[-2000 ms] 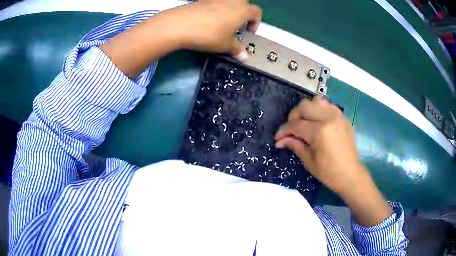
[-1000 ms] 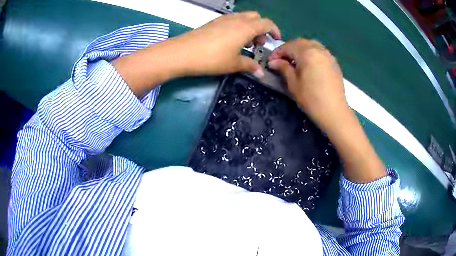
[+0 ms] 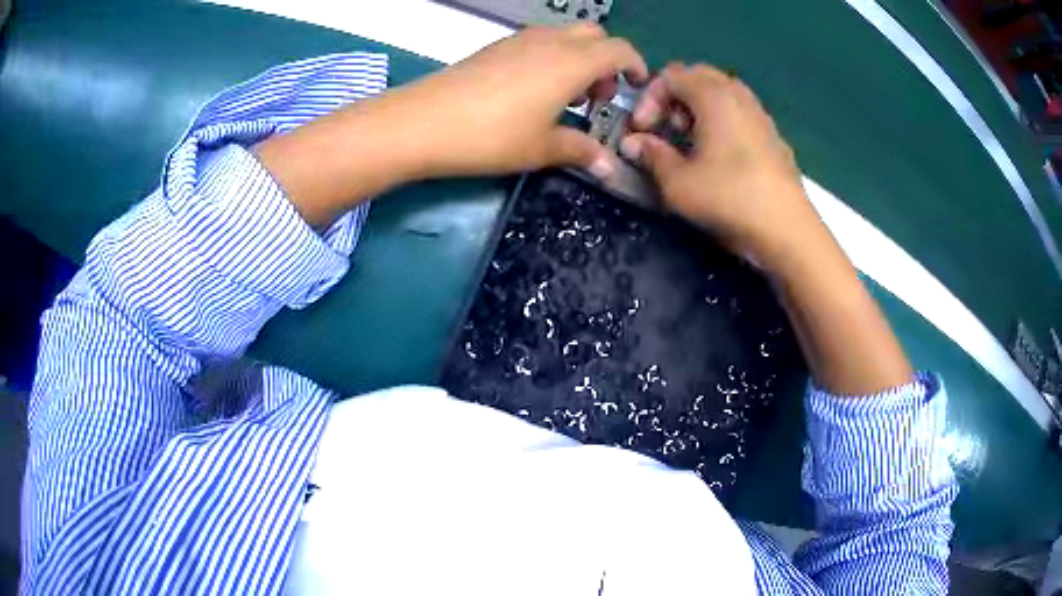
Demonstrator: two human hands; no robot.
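A grey metal manifold plate point(image 3: 607, 121) lies at the far edge of the black parts tray, mostly hidden behind my hands. My left hand point(image 3: 547, 99) holds its left end, with the thumb on the near side and the fingers on the far side. My right hand point(image 3: 716, 146) is at the plate just to the right, thumb and fingertips pinched close together over it. Whether a small ring is between those fingertips cannot be told. The black tray point(image 3: 687, 314) holds many small dark rings with white glints.
Another grey plate point(image 3: 559, 9) lies at the top edge on the green conveyor point(image 3: 792, 70). More metal plates point(image 3: 1034, 363) lie at the far right by the white stripe point(image 3: 908, 274). Dark and red objects show at the top right corner.
My right hand has left the space over the tray and come to the plate beside my left hand. The tray sits slightly further right and lower in view.
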